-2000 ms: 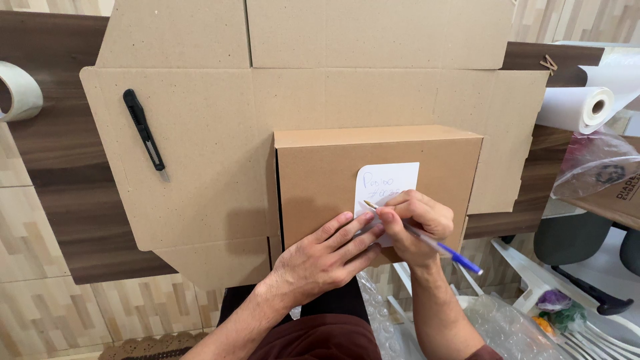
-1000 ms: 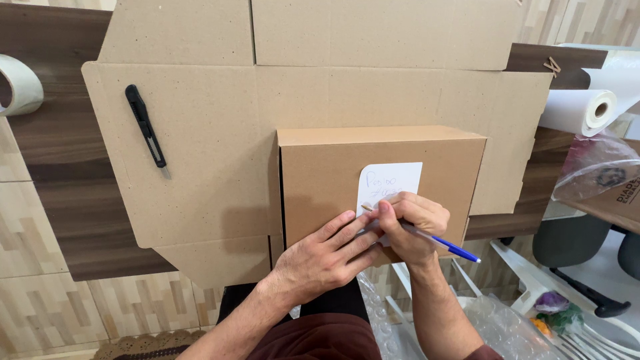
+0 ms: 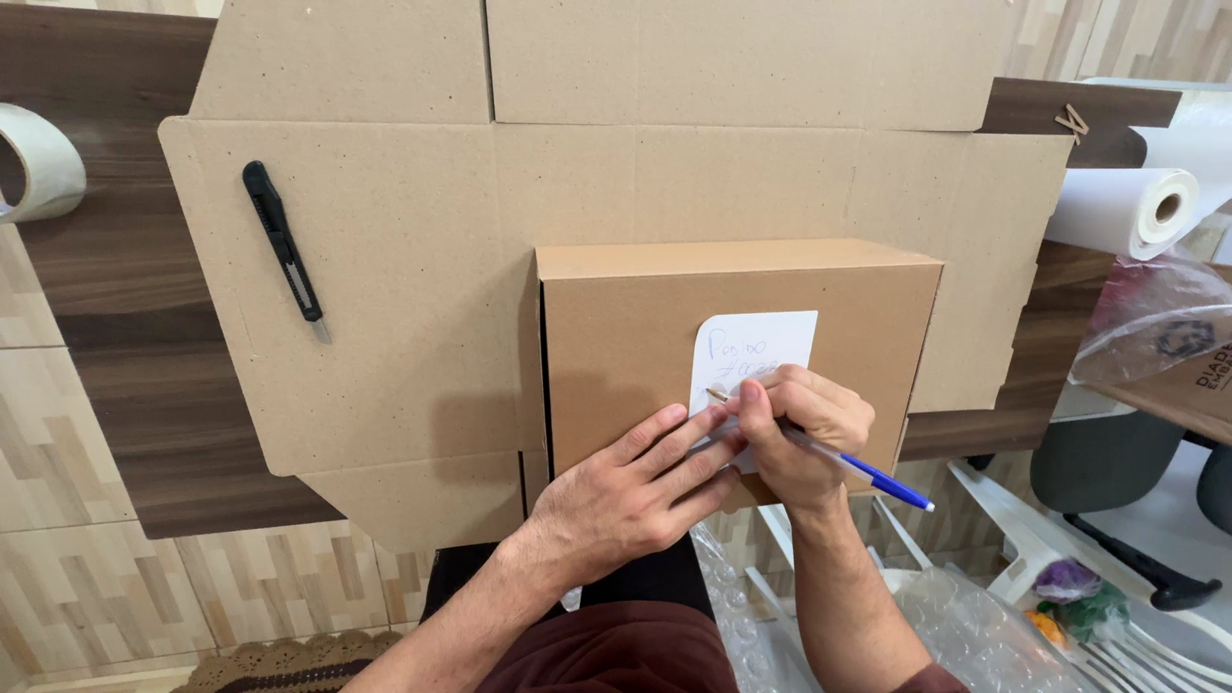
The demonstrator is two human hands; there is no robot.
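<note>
A closed brown cardboard box (image 3: 616, 356) lies on a larger flattened cardboard sheet (image 3: 385, 221). On the box's top is a white paper note (image 3: 789, 337) with rounded corners and blue handwriting. My right hand (image 3: 804, 433) grips a ballpoint pen (image 3: 866, 472) with a clear barrel and blue cap on its back end; its tip is at the paper, below the written lines. My left hand (image 3: 645, 481) lies flat, fingers spread, over the note's lower left part and the box's front edge. Its fingertips are close to the pen tip. The hands hide the lower part of the note.
A black utility knife (image 3: 279, 241), some blade showing, lies on the sheet's left part. Clear tape (image 3: 58, 168) sits on the dark wooden table (image 3: 106, 289) at far left. To the right are a white roll (image 3: 1107, 207), wooden clothespins (image 3: 1073, 123), plastic wrap and a dark chair (image 3: 1097, 462).
The pen has stayed in my right hand at the note, with slight shifts of its tilt and tip. My left hand has kept its place on the box.
</note>
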